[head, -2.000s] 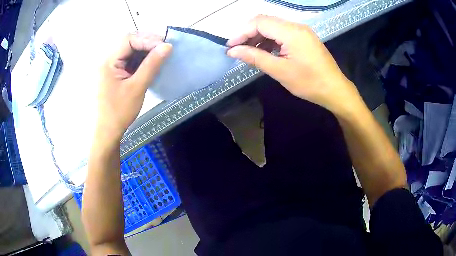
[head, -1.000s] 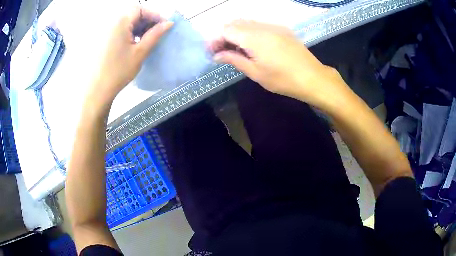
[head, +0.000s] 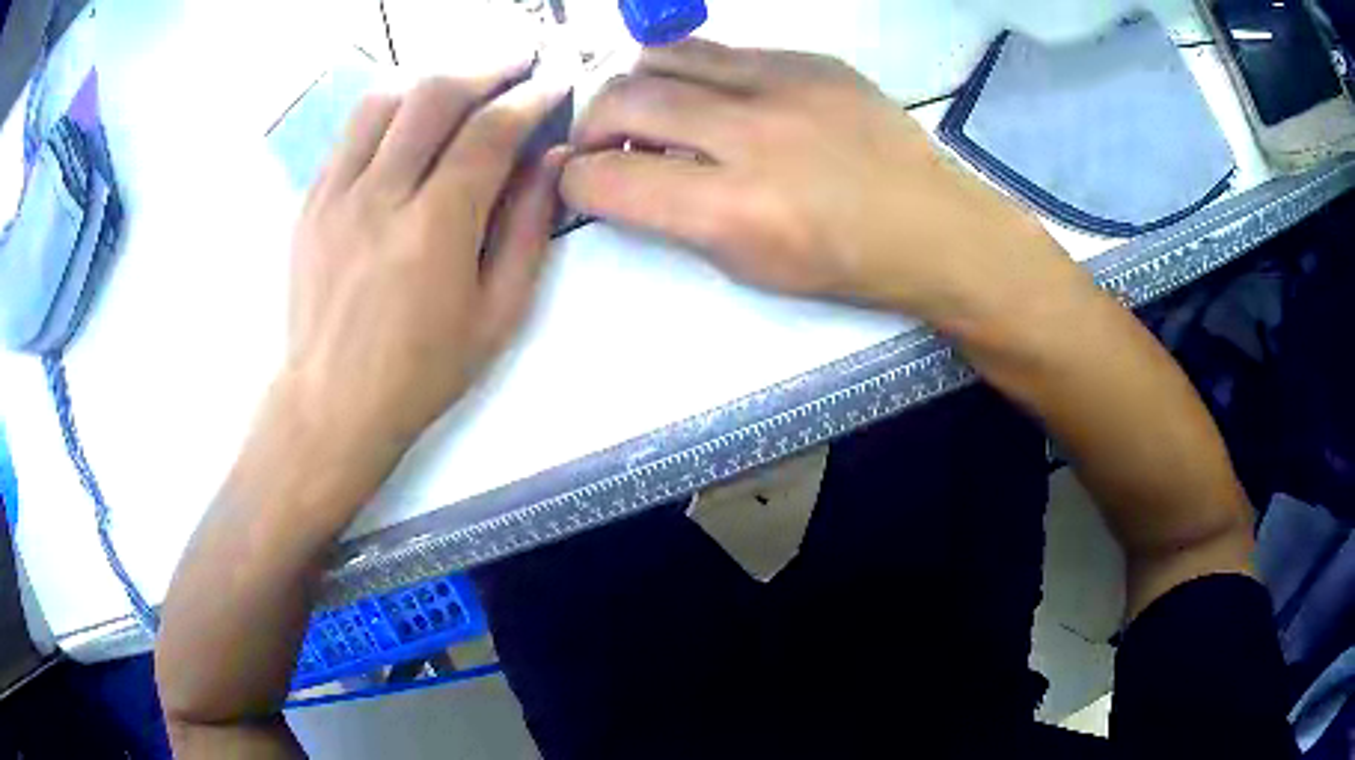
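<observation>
My left hand (head: 424,238) and my right hand (head: 743,171) are together on the white table, near the needle area at the top. A cut panel (head: 554,131) shows only as a small dark strip between my fingers; the rest is hidden under the hands. My fingertips press on it from both sides. A bright blue piece (head: 663,18) is just above my right hand. The needle area (head: 557,15) is cut off by the top edge and blurred. A pale piece (head: 320,126) lies beside my left fingers.
A stack of cut panels (head: 1100,126) lies at right, beside a phone (head: 1272,60). Sewn panels (head: 63,245) lie at far left, with a thread chain (head: 86,475) hanging down. The ruler (head: 654,483) runs along the front edge. A blue basket (head: 390,624) is below.
My hands have brought the panel from near the front edge up to the needle area. The view has shifted, so the panel stack, phone and blue piece now show.
</observation>
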